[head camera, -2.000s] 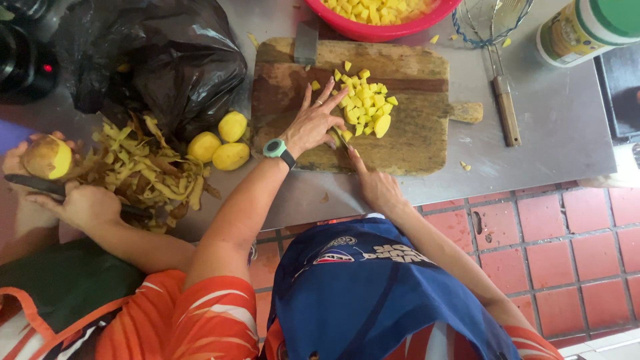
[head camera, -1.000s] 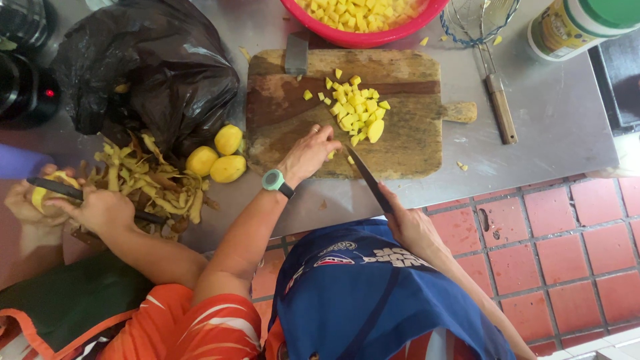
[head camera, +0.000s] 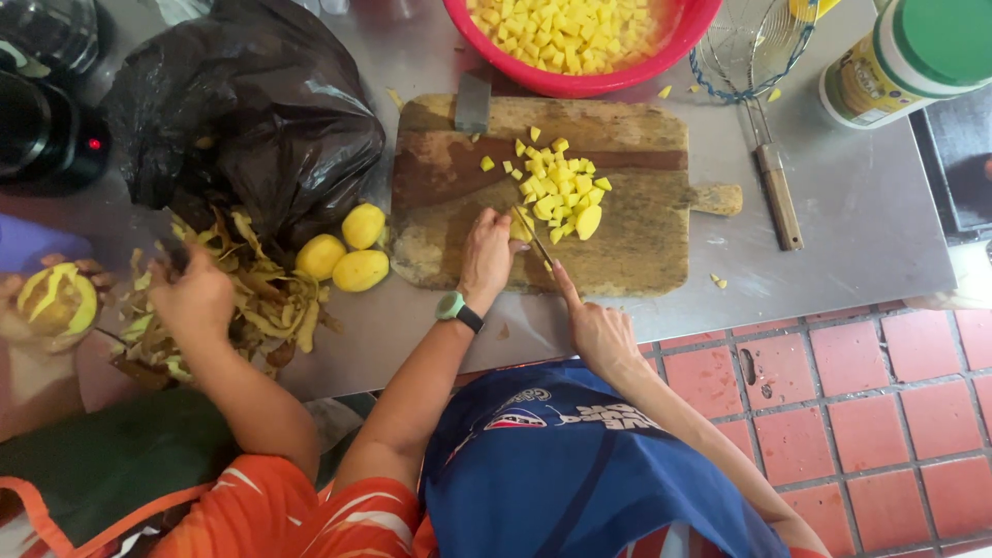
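Note:
My left hand (head camera: 490, 260), with a watch on its wrist, grips a piece of peeled potato (head camera: 521, 225) near the front of the wooden cutting board (head camera: 643, 256). My right hand (head camera: 601, 333) holds a knife (head camera: 536, 239), its index finger laid along the back; the blade lies against that piece. Diced potato (head camera: 562, 186) is heaped just beyond, with a rounded slice (head camera: 588, 222) at its edge. Three peeled potatoes (head camera: 361, 270) sit left of the board. A flat grey metal piece (head camera: 473, 102) rests on the board's far edge.
Red bowl of potato cubes (head camera: 573, 85) behind the board; wire strainer (head camera: 779, 194) and green-lidded tub (head camera: 876, 81) to the right. Leftward are a black plastic bag (head camera: 256, 116), peelings (head camera: 263, 294) and a co-worker's hands (head camera: 194, 298), one holding a partly peeled potato (head camera: 58, 300).
The knife has moved from beside my left hand onto the potato piece, my right hand now farther forward. The co-worker's near hand has come away from their potato, over the peelings.

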